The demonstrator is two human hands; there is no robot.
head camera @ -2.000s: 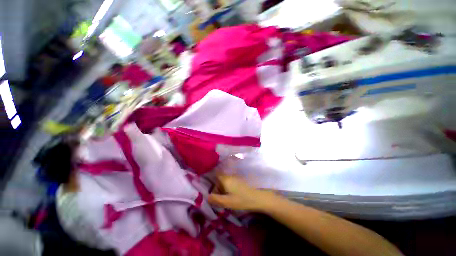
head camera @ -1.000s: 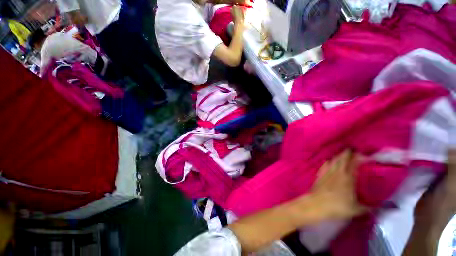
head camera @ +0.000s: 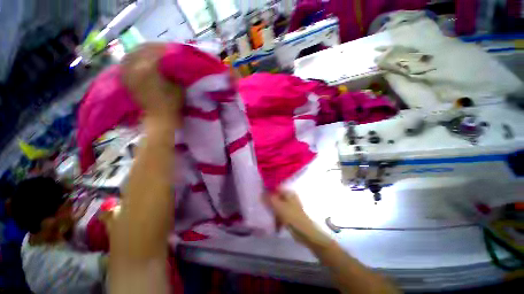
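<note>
A magenta garment piece with pale panels and magenta strips [head camera: 201, 146] is held up at the left of the table. My left hand [head camera: 150, 77] is raised and blurred, gripping its magenta top part. My right hand [head camera: 285, 208] is lower, near the table, closed on the pale lower edge of the same garment. More magenta cloth [head camera: 276, 109] lies in a heap behind it. The sewing machine head [head camera: 425, 140], white with a blue stripe, stands to the right, its presser foot area lit and apart from the garment.
A person [head camera: 60, 252] in a pale top sits at the lower left, beside the table edge. Scissors with a green loop [head camera: 499, 248] lie at the far right. Pale cloth [head camera: 442, 60] and other machines are behind the sewing head. Magenta pieces hang at the back.
The view has swung back from the left aisle to the machine. The garment, low over my lap side two seconds ago, is now lifted by my left hand.
</note>
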